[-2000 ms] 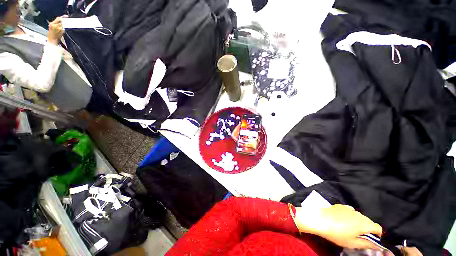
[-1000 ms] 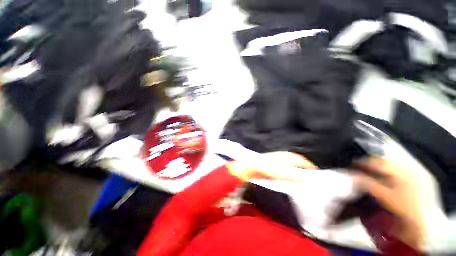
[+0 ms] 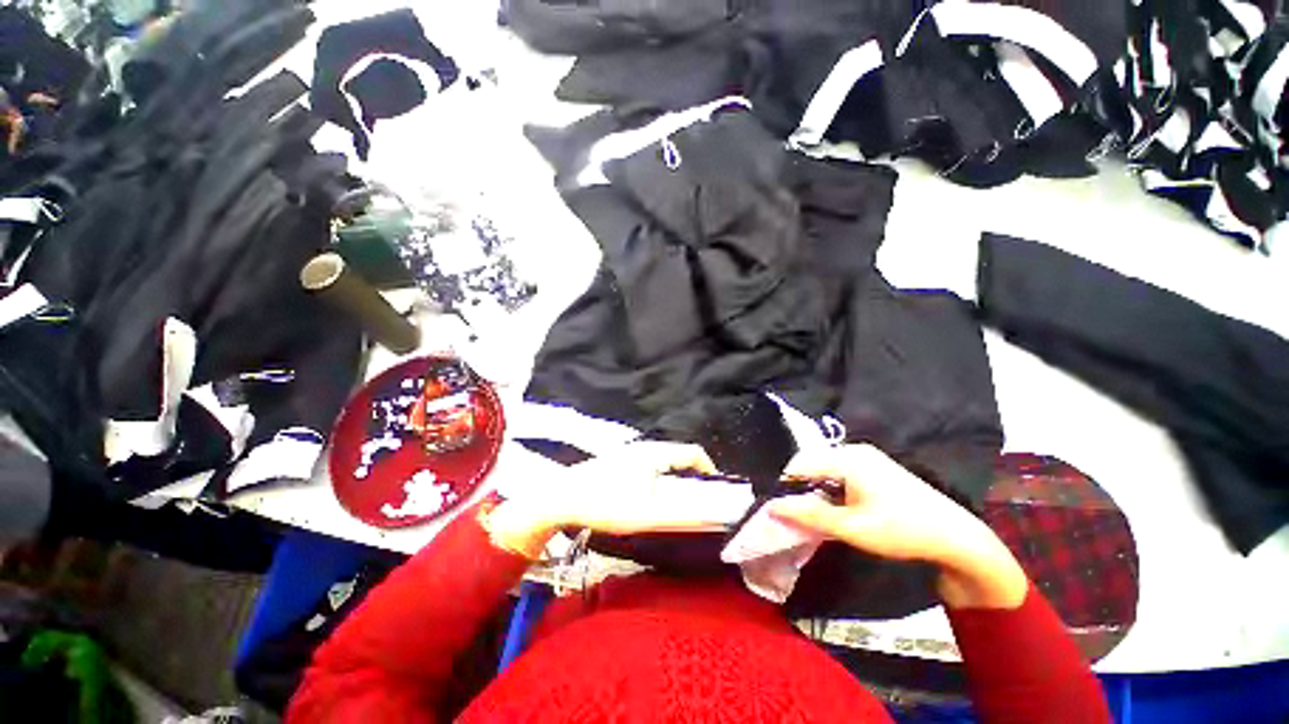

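A black garment [image 3: 679, 297] lies spread in front of me, with white trim at its far edge and a thin white loop. My left hand [image 3: 608, 495] holds the garment's near edge and white trim. My right hand [image 3: 891, 523] holds the same edge to the right, fingers closed on the cloth. A pale pinkish-white piece [image 3: 773, 549] hangs below my right fingers. A small white loop [image 3: 831, 427] stands by the trim above my right hand. A needle or thread cannot be made out.
A red dish [image 3: 379, 474] with white bits and a dark rectangle is at left. Beyond it are a brown cone [image 3: 365, 308] and a plastic bag [image 3: 460, 255]. A red plaid pad [image 3: 1060, 545] and black piece [image 3: 1159, 354] are at right. Garments lie at the back.
The view has swung right and steadied, bringing the plaid pad into sight. My hands, blurred and apart before, are now close together on the garment's near edge.
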